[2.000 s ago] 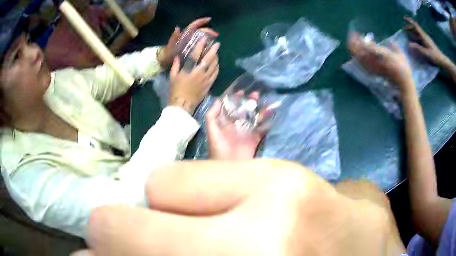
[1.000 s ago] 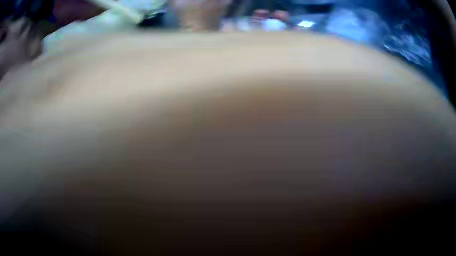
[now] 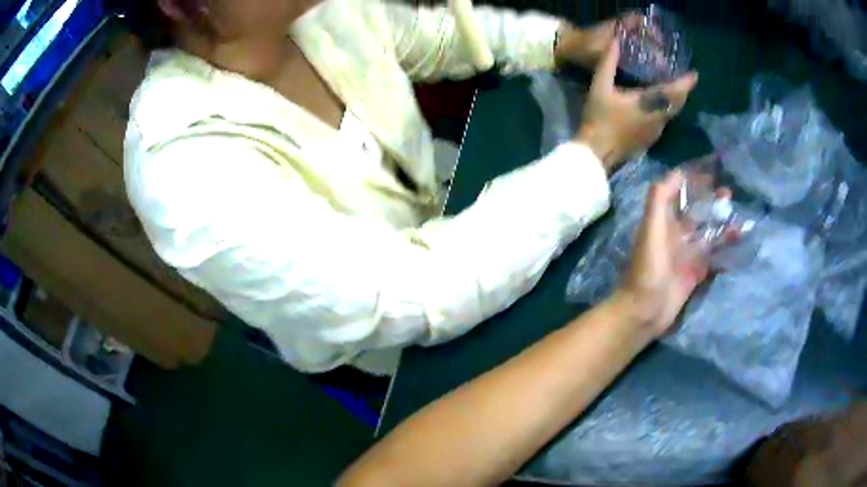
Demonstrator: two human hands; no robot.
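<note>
My left hand [image 3: 665, 252] is bare, palm up, right of the middle, with the forearm coming from the bottom edge. It holds a clear plastic cup [image 3: 699, 195] with a white centre piece [image 3: 722, 206]. The fingers are partly hidden behind the clear plastic. A crinkled clear poly bag [image 3: 761, 323] lies on the green table [image 3: 504, 380] just below and right of the cup. A dark, blurred skin-coloured shape at the bottom right corner looks like my right hand [image 3: 822, 455]; it is cut off by the edge and its fingers cannot be made out.
A person in a cream jacket [image 3: 333, 257] sits at the left, both hands around another clear cup [image 3: 653, 49]. More poly bags [image 3: 784, 143] lie at the upper right, and a flat clear bag [image 3: 646, 428] at the near edge. Brown cartons [image 3: 114, 276] stand at the far left.
The view has swung left, so the table sits further right and the cartons show. The large blurred skin shape close to the camera has cleared away. My left hand still holds the cup.
</note>
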